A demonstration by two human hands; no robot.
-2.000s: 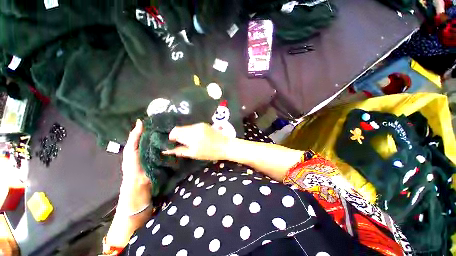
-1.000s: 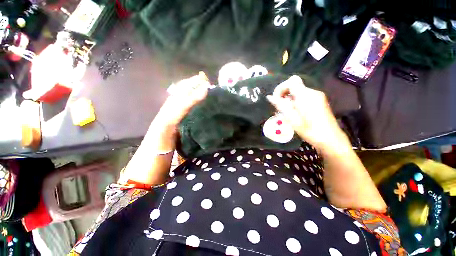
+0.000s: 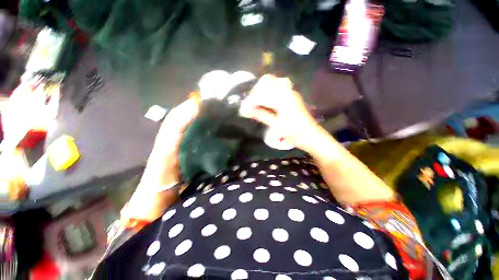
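A dark green plush wreath (image 3: 205, 150) lies folded at the table edge and on the polka-dot apron. My left hand (image 3: 178, 123) grips its left side. My right hand (image 3: 279, 109) is on its upper right part, with thumb and fingertips pinched together at the plush. White round appliqués (image 3: 216, 83) show at the wreath's top, and another white appliqué (image 3: 278, 140) shows below my right hand. The picture is blurred and glaring; a needle or thread cannot be made out.
A smartphone (image 3: 357, 35) lies at the upper right. Green wreaths (image 3: 131, 33) are piled behind. A yellow block (image 3: 63, 152) and dark small pieces (image 3: 90, 87) are at left. A yellow sack (image 3: 377, 156) with wreaths is at right, a pinkish stool (image 3: 79, 235) at lower left.
The view has shifted since a second ago. My right hand has moved left, closer to my left hand, over the lettering. My left hand stays on the wreath's left side.
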